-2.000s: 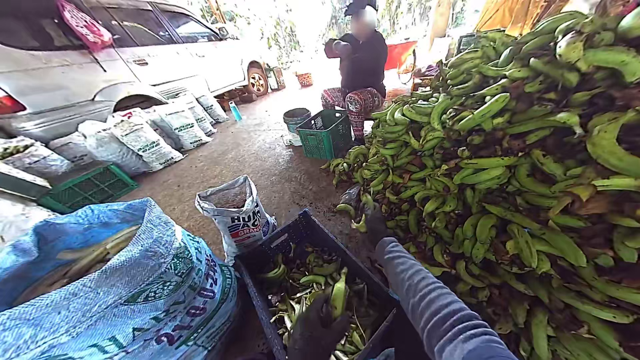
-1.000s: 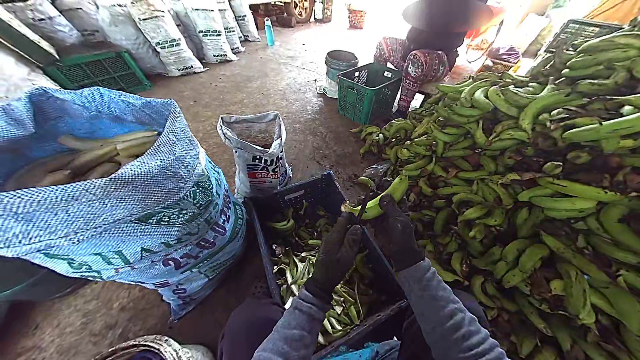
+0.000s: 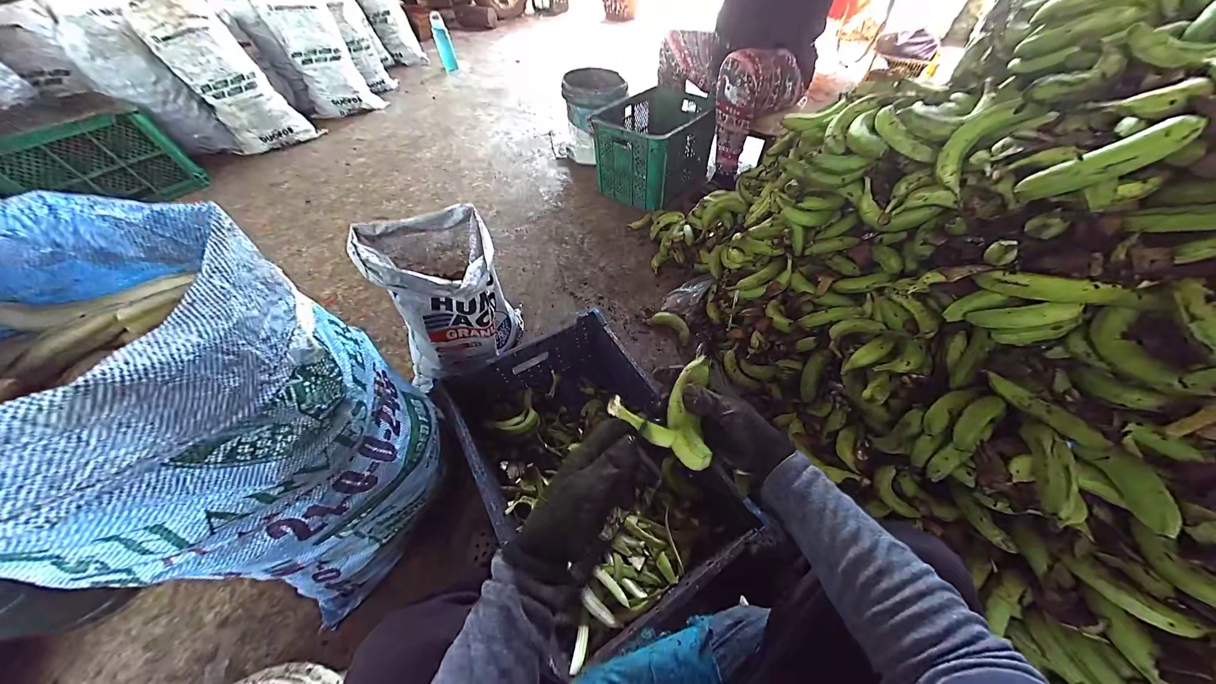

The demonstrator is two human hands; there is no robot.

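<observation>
My right hand, in a dark glove, grips a green banana or plantain that has a stubby branch pointing left. Close beside it, my left hand, also gloved, is curled at the branch; its fingertips are partly hidden, and whether it holds a tool cannot be made out. Both hands are above a dark plastic crate with green peels and pieces of fruit inside. A large heap of green bananas or plantains lies to the right of the crate.
A woven sack of peeled fruit stands at left. Behind the crate is a smaller white sack. Farther off are a green crate, a bucket, a seated person, filled sacks and another green crate.
My right hand has come from the heap to my left hand over the crate. The fruit between them was held level a second ago and now stands more upright. The view has tilted down.
</observation>
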